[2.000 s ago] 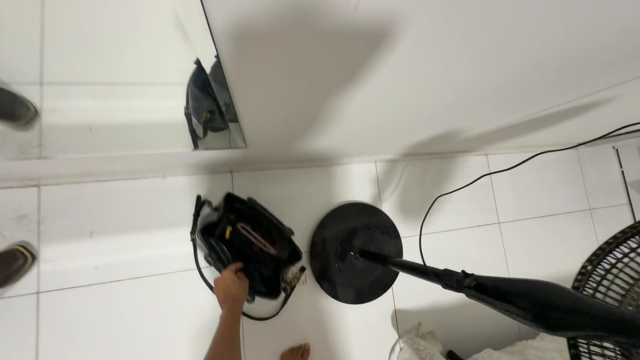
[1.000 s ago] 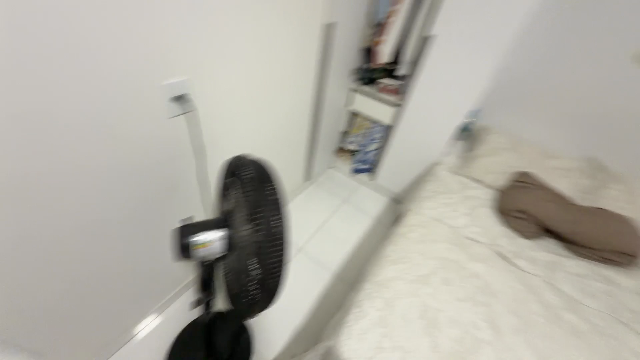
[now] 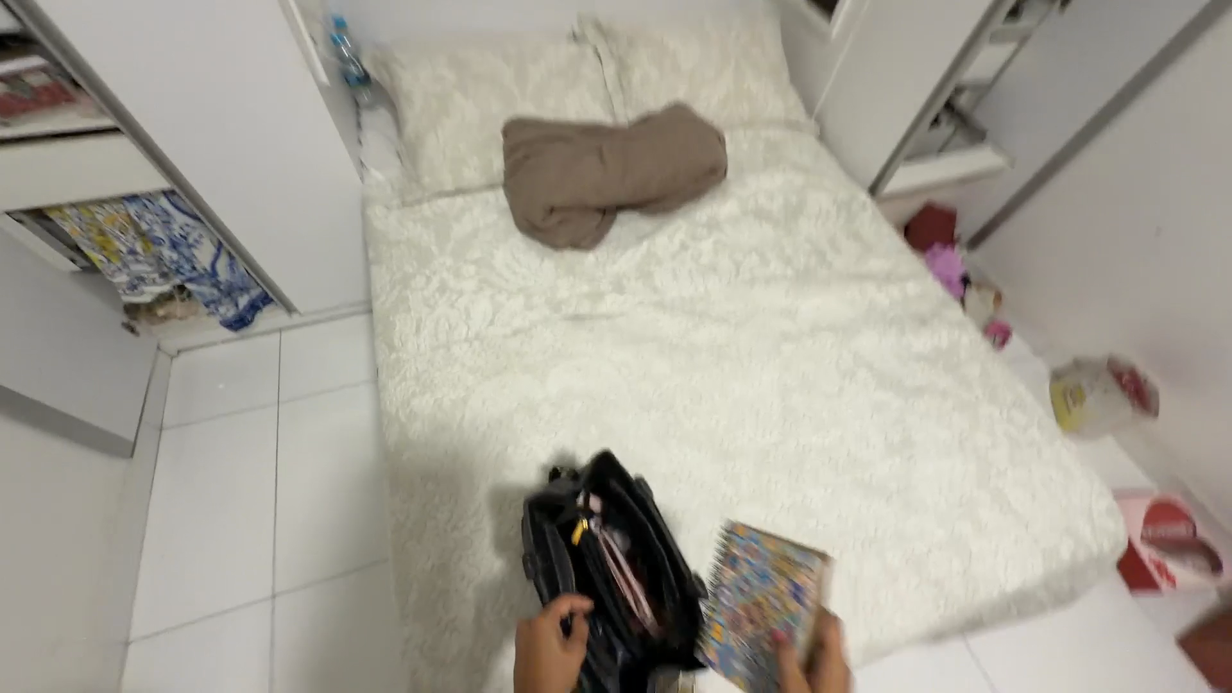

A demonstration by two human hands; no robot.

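Note:
On the near end of the bed lies a black handbag [image 3: 616, 568], its top unzipped, with a pink-edged item and a yellow tag or zip pull visible inside. My left hand [image 3: 551, 643] is at the bag's near left edge, fingers curled; whether it grips the bag cannot be told. Just right of the bag, my right hand [image 3: 816, 656] holds a spiral notebook [image 3: 765, 602] with a colourful patterned cover, thumb on top at its lower edge.
The bed has a cream patterned cover [image 3: 712, 356], pillows [image 3: 500, 96] and a folded brown blanket [image 3: 611, 173]. Plastic bottles [image 3: 348, 58] stand by the left pillow. Wardrobes [image 3: 231, 115] flank the bed. Bags and a red-and-white box [image 3: 1169, 541] sit on the right-hand floor.
The view has swung from the wall and fan to the bed. The black handbag, over the tiled floor two seconds ago, is now on the bed. A notebook is now in my right hand.

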